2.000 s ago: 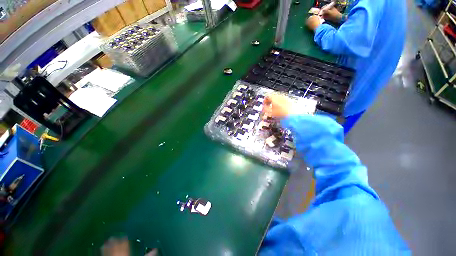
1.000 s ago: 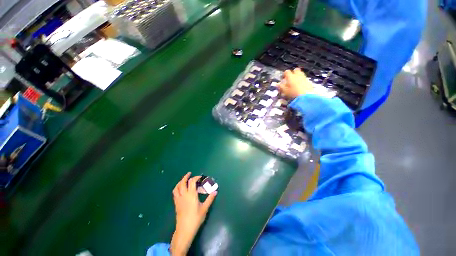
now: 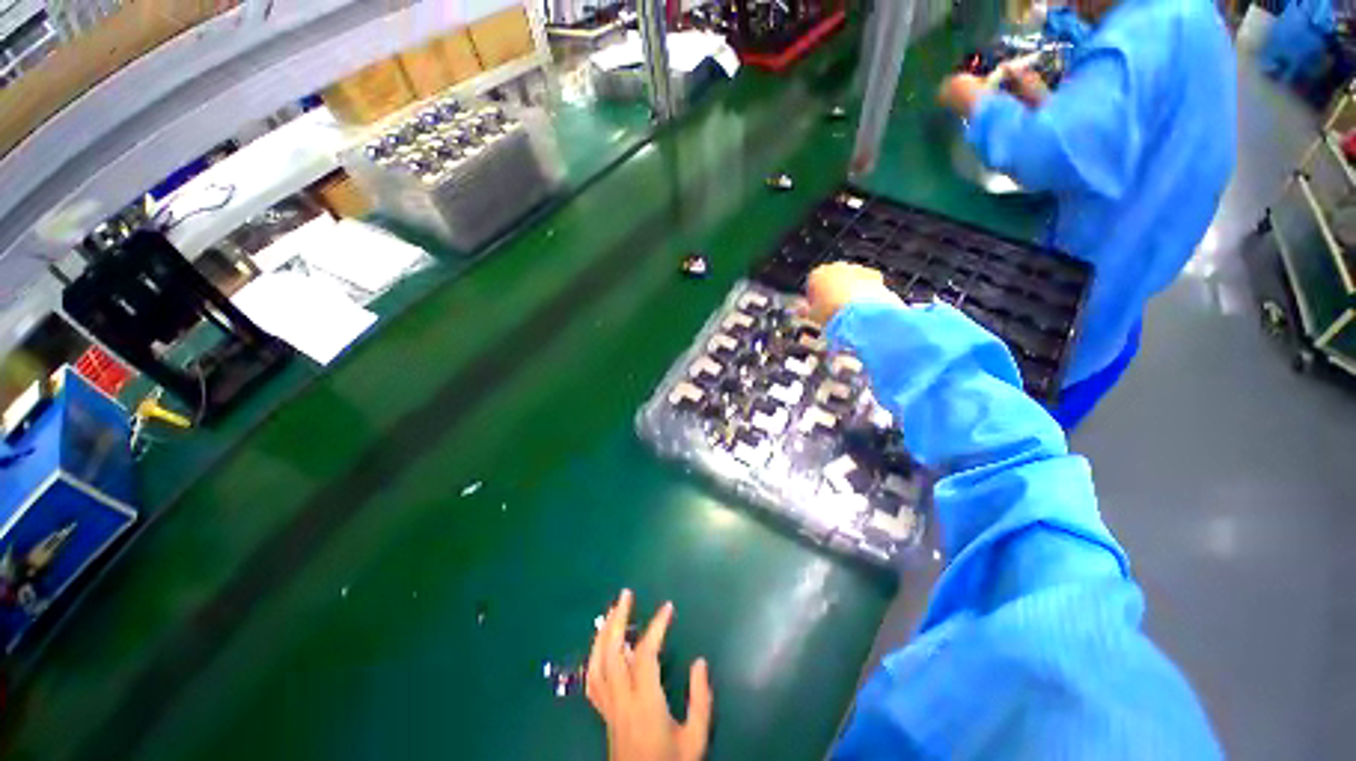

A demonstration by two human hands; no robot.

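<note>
The clear blister tray (image 3: 714, 431) lies at centre right on the green mat, with rows of white-and-dark display modules (image 3: 763, 421). My right hand (image 3: 845, 290) is over the tray's far edge. Its fingers are bunched and their tips are partly hidden, so I cannot tell if it holds anything. My left hand (image 3: 649, 687) is low over the mat near the bottom edge, fingers spread, with nothing visible in it. A small dark part with silvery bits (image 3: 562, 679) lies just left of it, perhaps partly hidden by the hand.
A black ribbed tray (image 3: 967, 268) lies beyond the clear one. Small dark housings (image 3: 695, 266) sit farther along the mat. A person in blue (image 3: 1138, 164) works at the far right. A blue device (image 3: 67, 483), a black stand (image 3: 171, 320), papers (image 3: 320, 298) and stacked clear trays (image 3: 476, 186) are left.
My left hand has let go of the white-and-dark piece it was touching and spread its fingers. My right hand has moved to the clear tray's far edge. The view has shifted.
</note>
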